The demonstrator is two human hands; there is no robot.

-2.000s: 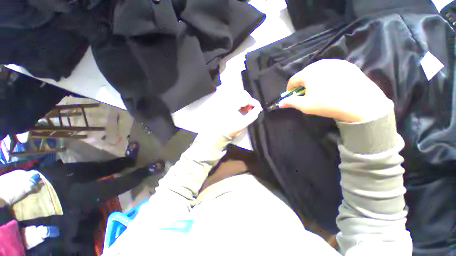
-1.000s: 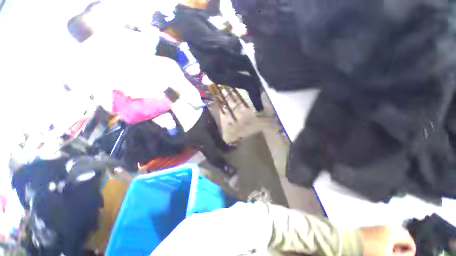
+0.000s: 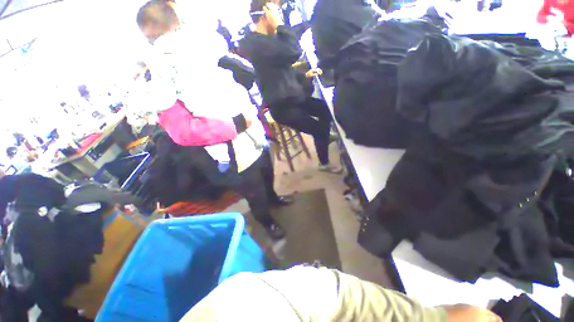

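My left hand [image 3: 473,313] shows only in part at the bottom edge of the head view, right of centre. Its fingers are cut off, so I cannot tell what it holds. Black cloth [image 3: 525,309] lies beside it at the bottom right. My right hand is out of the picture. A large pile of black garments [image 3: 453,94] lies on the white table [image 3: 415,277]. Sleeves with small gold buttons hang near the table's edge.
An open blue plastic bin [image 3: 167,270] stands beside me at the lower left. A person with a pink garment [image 3: 195,129] stands beyond it. Another person in black [image 3: 277,69] sits on a wooden stool [image 3: 289,141] by the table. Dark garments [image 3: 47,239] are heaped at the far left.
The view has swung left and up from the lining work to the aisle and bin. My right hand has left the picture. My left hand now sits at the bottom edge.
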